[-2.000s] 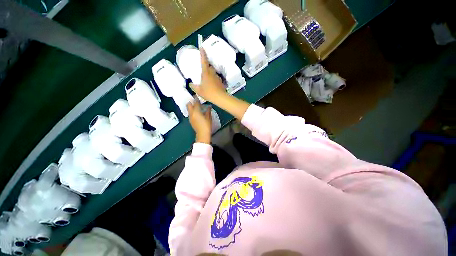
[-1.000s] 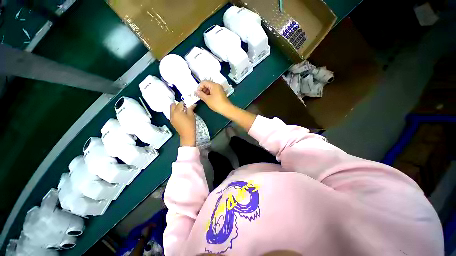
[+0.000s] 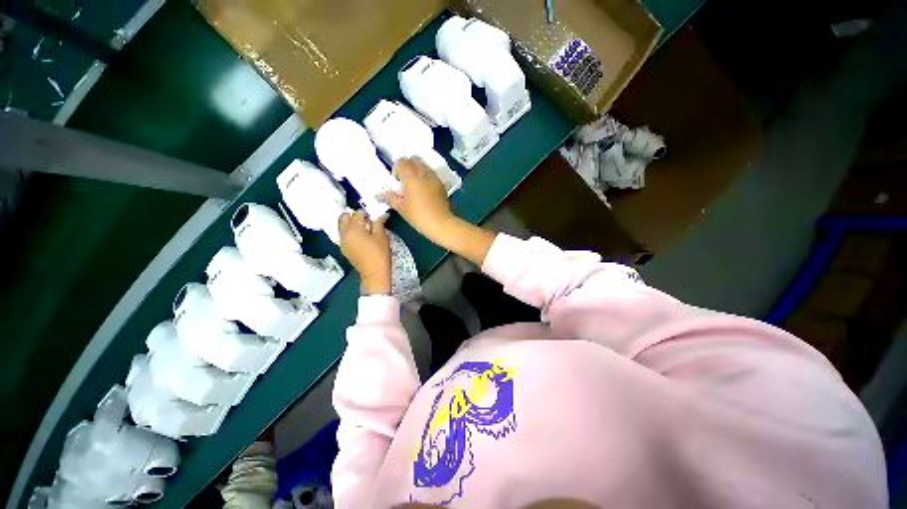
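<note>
A white camera unit [image 3: 348,151] lies on the green bench in front of me, head away from me and foot towards me. My left hand [image 3: 365,244] is at the near side of its foot, fingers bent around the top of a white label sheet [image 3: 404,270], which hangs past the bench edge. My right hand [image 3: 420,197] reaches over the right side of the foot, thumb and fingertips close to it. Whether a small label is at its fingertips cannot be told. The hands partly hide the foot.
More white camera units stand in a row on both sides, such as one at the right [image 3: 475,50] and one at the left [image 3: 267,237]. Behind is flat brown cardboard [image 3: 328,50]. An open carton [image 3: 632,70] with a dark label sheet [image 3: 577,68] is at the right end, above crumpled white waste [image 3: 619,154].
My right hand has come down from the unit's head to its foot, then moved closer against it. My left hand stays near the foot; the label sheet now hangs visibly below it.
</note>
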